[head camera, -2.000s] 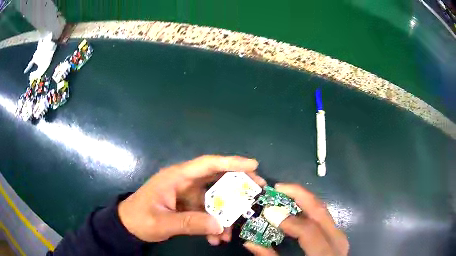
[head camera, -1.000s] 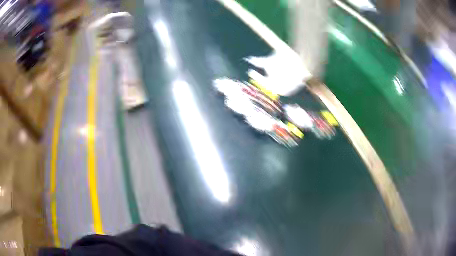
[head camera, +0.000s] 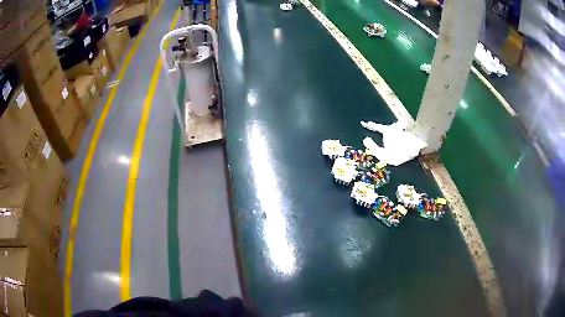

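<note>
Neither of my hands shows. Several subassemblies lie in a cluster on the dark green bench [head camera: 303, 204]. Each pairs a white housing [head camera: 364, 193] with a circuit board [head camera: 389, 210] carrying red, yellow and dark components. The pair at the right [head camera: 430, 206] lies close to the speckled edge. A limp white glove [head camera: 399, 143] lies behind the cluster, against the foot of the pillar. A dark sleeve or piece of clothing [head camera: 167, 308] shows at the bottom edge.
The cream pillar [head camera: 451, 74] stands on the speckled edge [head camera: 468, 232]. The green conveyor [head camera: 396, 59] beyond carries spaced units [head camera: 375, 29]. At the left are a white-handled cart [head camera: 201, 93], a grey aisle [head camera: 152, 186] with yellow lines, and stacked cartons [head camera: 43, 93].
The view has swung left to the cluster, aisle and cartons. Both hands, the white housing and circuit board they held, and the blue-ended marker have left the picture. The blur has cleared.
</note>
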